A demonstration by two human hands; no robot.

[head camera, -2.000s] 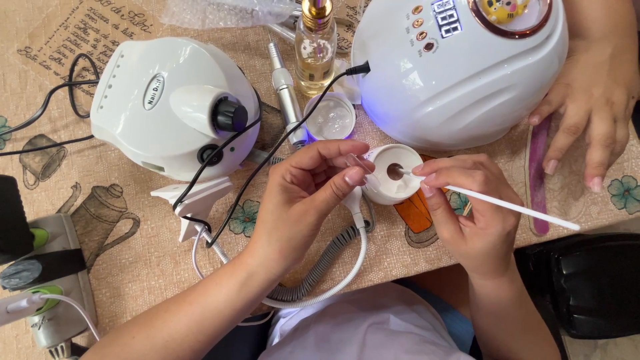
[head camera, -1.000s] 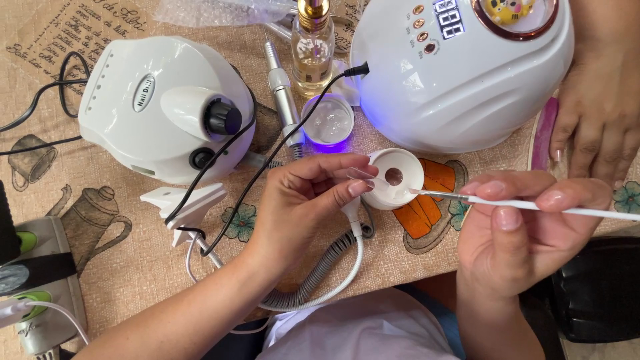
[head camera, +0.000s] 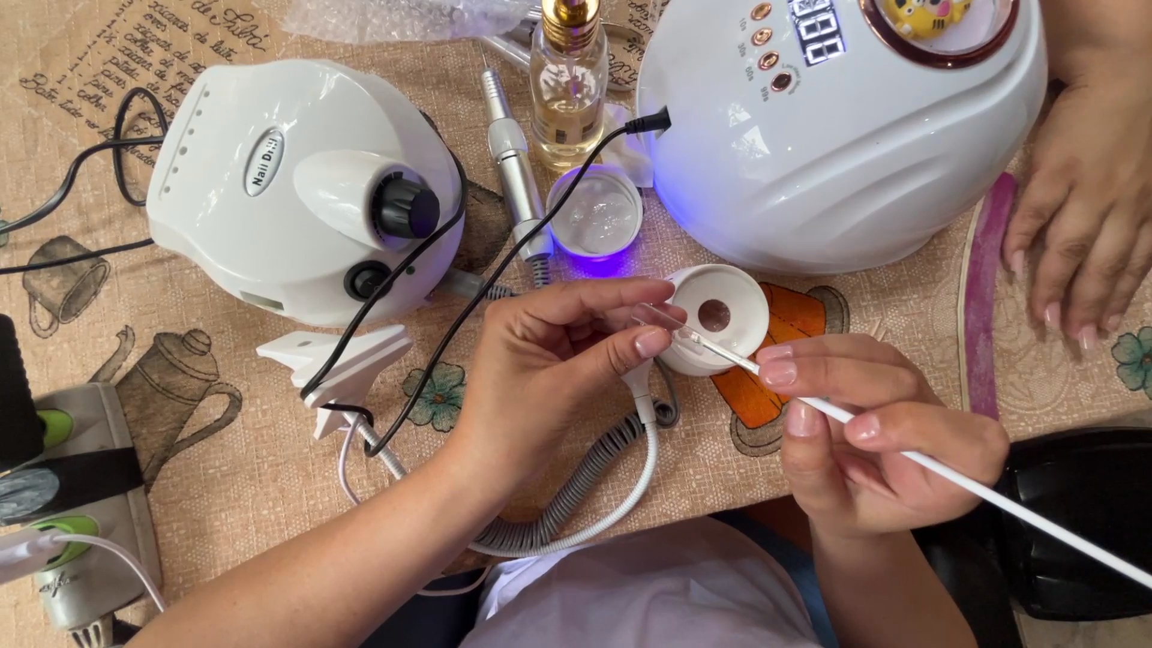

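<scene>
My left hand pinches a small clear piece, seemingly a plastic nail tip, between thumb and fingers. In my right hand is a thin white-handled brush, its tip against the clear piece. Just behind them stands a round white jar with a dark round opening. A small round dish of clear gel lies farther back, lit violet at its edge. Beside it are a metal nail drill handpiece and a glass bottle with a gold cap.
A white nail drill unit stands left, a white nail lamp back right. Black cables and a coiled grey cord cross the cloth. Another person's hand rests right, near a purple nail file. A power strip sits left.
The brush was at the jar's opening, then held to the right of it; its tip is now at the clear piece in my left hand. My left hand has stayed beside the jar.
</scene>
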